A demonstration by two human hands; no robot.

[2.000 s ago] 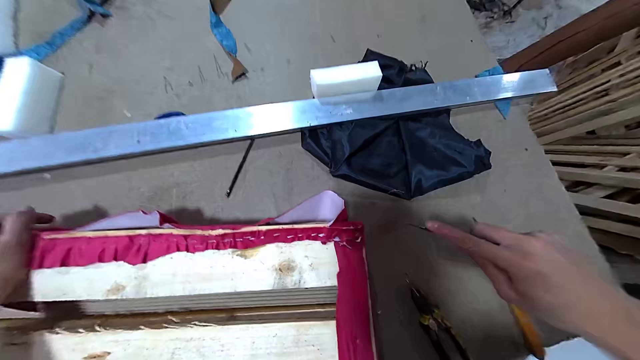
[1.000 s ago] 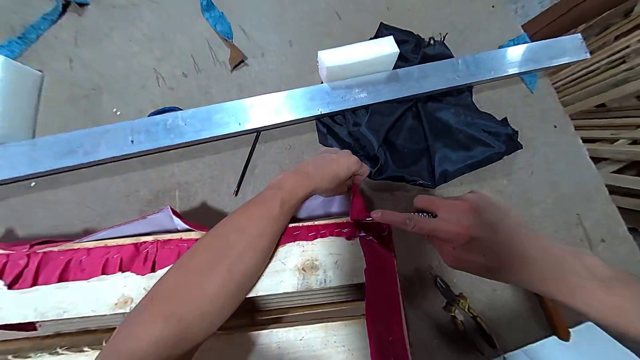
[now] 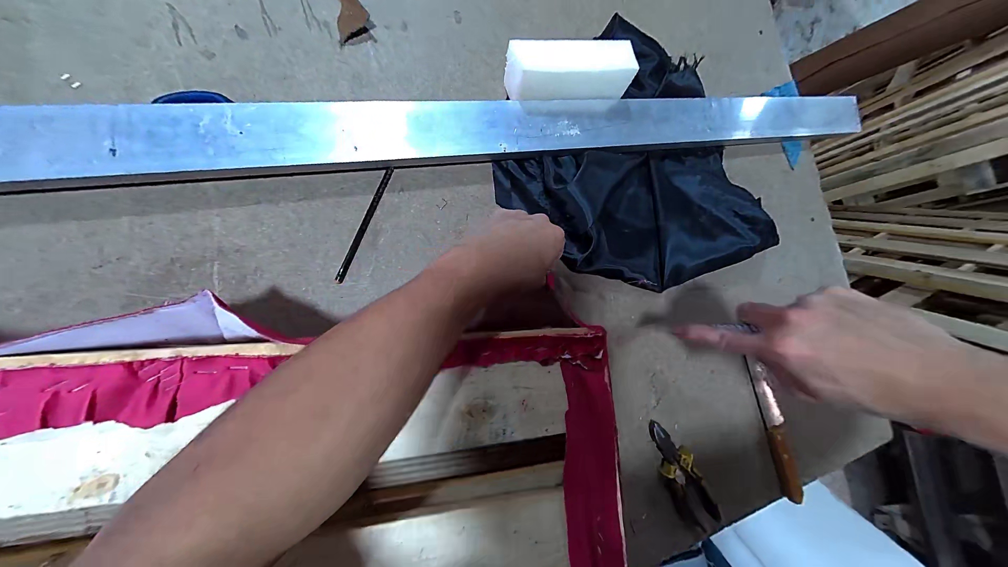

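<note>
My left hand (image 3: 524,240) is closed on the loose edge of red fabric (image 3: 512,307), lifting it above the corner of a wooden frame (image 3: 480,402). The fabric is stapled along the frame, and its pale underside shows further left. My right hand (image 3: 803,346) is right of that corner, off the fabric, with a slim metal-handled tool (image 3: 736,327) between its fingers. The tool's tip is blurred. Diagonal cutting pliers (image 3: 681,472) and a wooden-handled knife (image 3: 780,449) lie on the table below my right hand.
A long metal bar (image 3: 441,130) crosses the table (image 3: 260,228) over black fabric (image 3: 654,213), with a white foam block (image 3: 571,69) behind it. A thin black rod (image 3: 365,224) lies near the bar. Wooden slats (image 3: 921,236) are stacked beyond the right edge.
My left hand has come from the frame's left part to its right corner and taken hold of the fabric. My right hand, at that corner one second ago, has moved off to the right.
</note>
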